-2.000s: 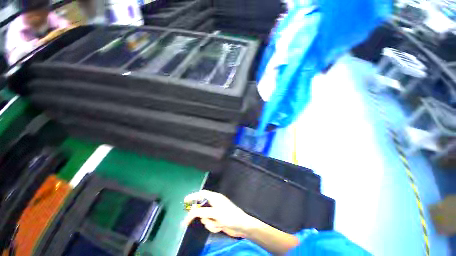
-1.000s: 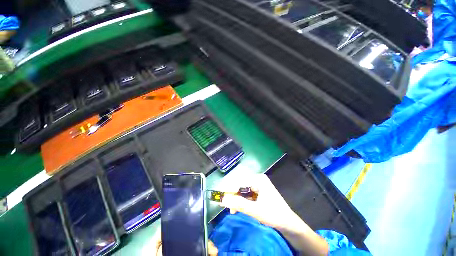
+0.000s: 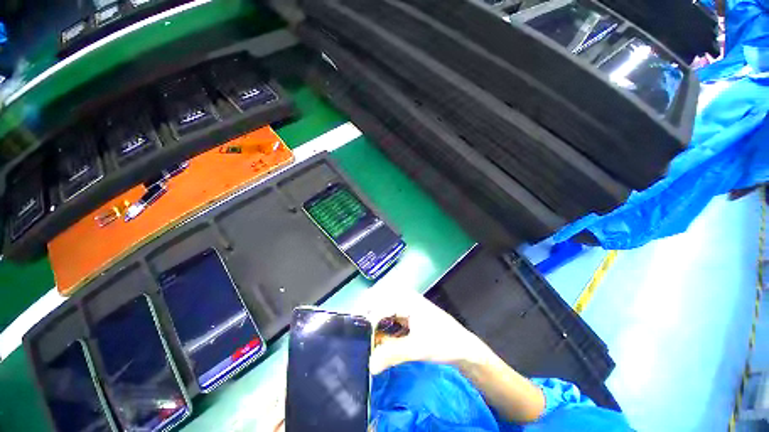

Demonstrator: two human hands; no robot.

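A dark smartphone (image 3: 329, 371) stands nearly upright in front of me at the bottom edge. My left hand (image 3: 281, 422) is mostly hidden behind it and cut off by the edge; a bit of skin shows at its lower left side. My right hand (image 3: 422, 333) is at the phone's right side, its fingers closed on a small yellow and dark test plug (image 3: 391, 329), partly hidden by the phone and fingers. The foam tray (image 3: 270, 274) holds three dark-screened phones at left and one with a green list (image 3: 354, 229) at right; one pocket between them is bare.
An orange mat (image 3: 211, 181) with small parts lies behind the tray. Behind it is a rear foam tray (image 3: 160, 139) with several dark pieces. Stacked foam trays (image 3: 506, 126) rise at right. Black trays (image 3: 523, 325) lie below the bench edge. A person's blue smock (image 3: 666, 211) is at far right.
The view has swung from the tray stack back to the bench. Since one second ago, my right hand has moved against the phone's side, and the plug is now partly behind the phone.
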